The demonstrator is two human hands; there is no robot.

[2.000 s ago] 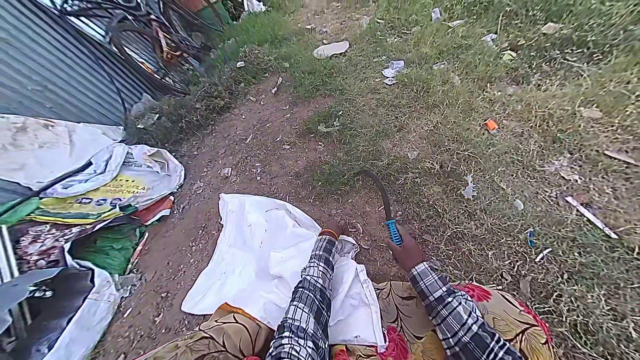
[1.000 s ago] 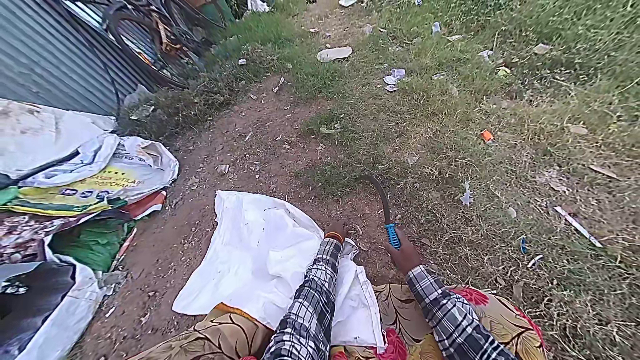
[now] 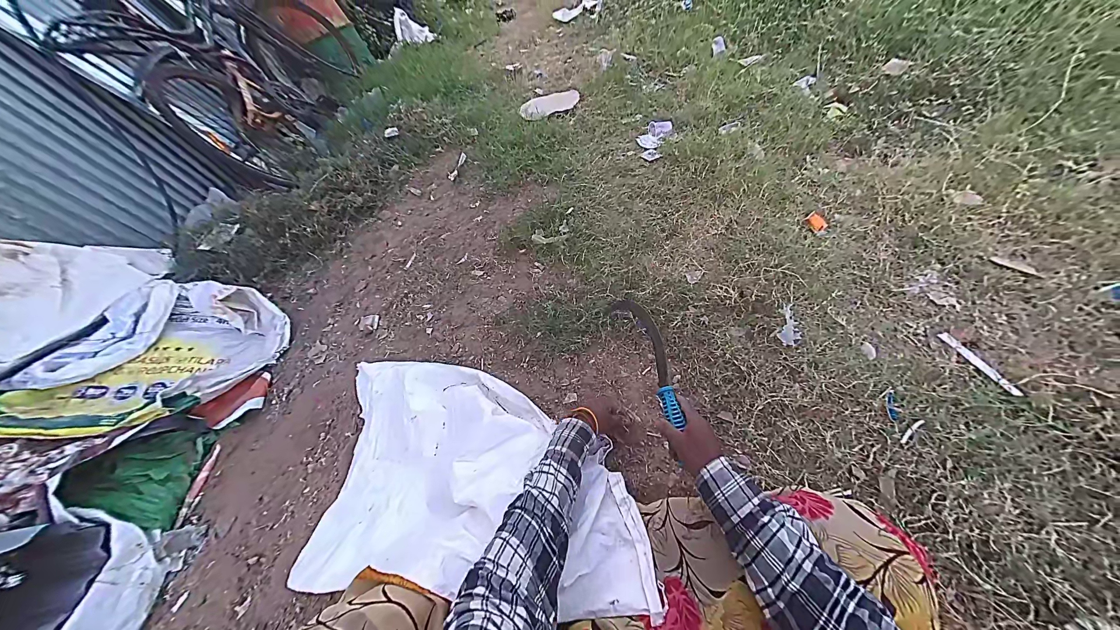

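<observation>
My right hand (image 3: 696,437) is closed round the blue handle of a sickle (image 3: 658,350), whose curved dark blade points forward over the soil and short grass. My left hand (image 3: 608,418), with an orange band at the wrist, is just left of the sickle's handle, low over the bare soil at the right edge of a white woven sack (image 3: 446,472). Its fingers are dark and blurred, so whether they grip anything does not show. The sack is spread over the ground and partly over the floral cloth (image 3: 691,542) on my lap.
At left lie printed sacks (image 3: 201,341) and a green sheet (image 3: 131,481). A bicycle (image 3: 227,114) leans by a corrugated metal wall (image 3: 70,149). Scraps of litter, an orange piece (image 3: 815,222) and a white strip (image 3: 980,363) lie in the grass.
My left hand has come out past the sack's right edge, nearer the sickle's handle. My right hand has kept its hold on the sickle.
</observation>
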